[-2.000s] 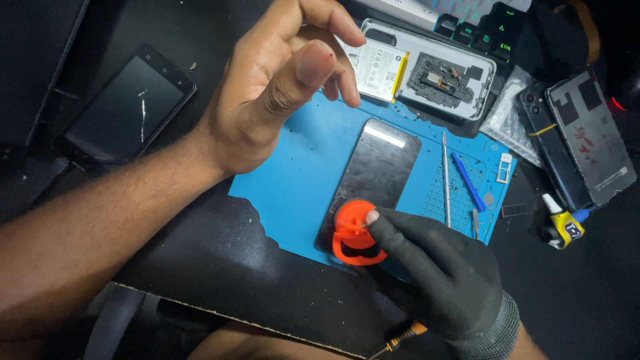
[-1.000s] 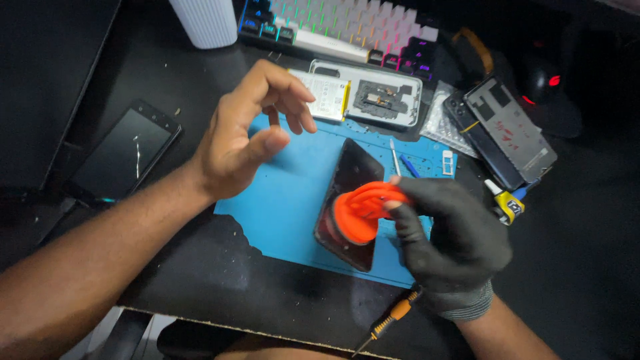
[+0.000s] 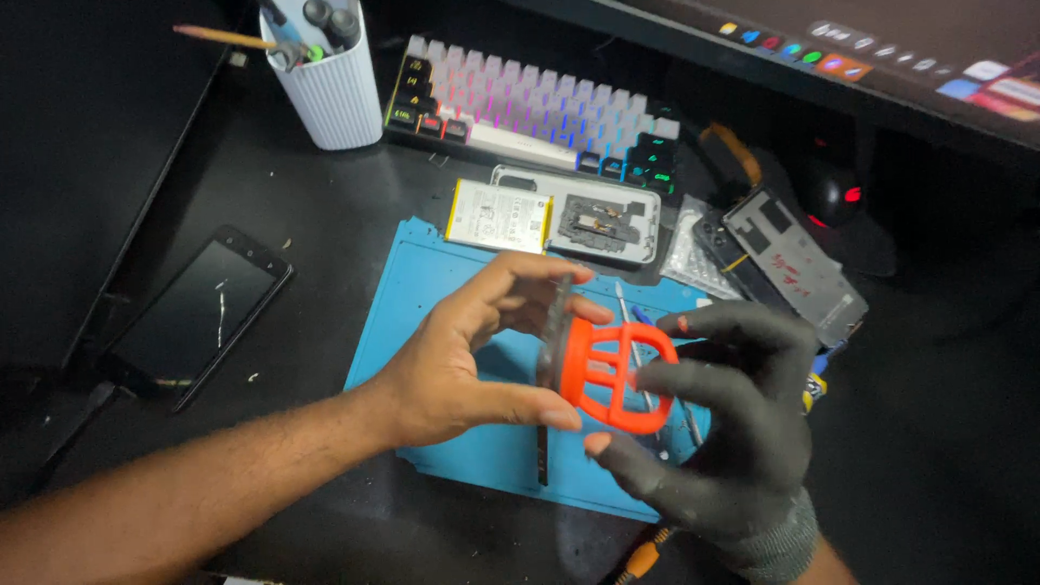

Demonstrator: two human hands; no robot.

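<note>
My bare left hand (image 3: pixel 479 349) holds a smartphone (image 3: pixel 552 349), seen edge-on and raised above a blue silicone work mat (image 3: pixel 455 471). An orange suction cup with a loop handle (image 3: pixel 621 374) is stuck to the phone's right-facing side. My right hand (image 3: pixel 723 406), in a dark glove with bare fingertips, is around the handle with its fingers spread; one finger reaches the handle, and whether it grips is unclear. Behind the cup a metal spudger (image 3: pixel 621 301) lies on the mat, partly hidden, with a blue pry tool (image 3: pixel 642 315) beside it.
Behind the mat are a battery (image 3: pixel 500 215), an open phone housing (image 3: pixel 609 215) and a backlit keyboard (image 3: pixel 536 106). Another phone (image 3: pixel 207 309) lies left, below a white pen cup (image 3: pixel 333 97). Phone parts (image 3: pixel 796 260) are at right, an orange-handled screwdriver (image 3: pixel 642 561) at the near edge.
The phone, lying on the mat two seconds ago, has been lifted and turned on edge. My left hand, empty before, has closed on it. My right fingers have loosened around the cup. The view has shifted.
</note>
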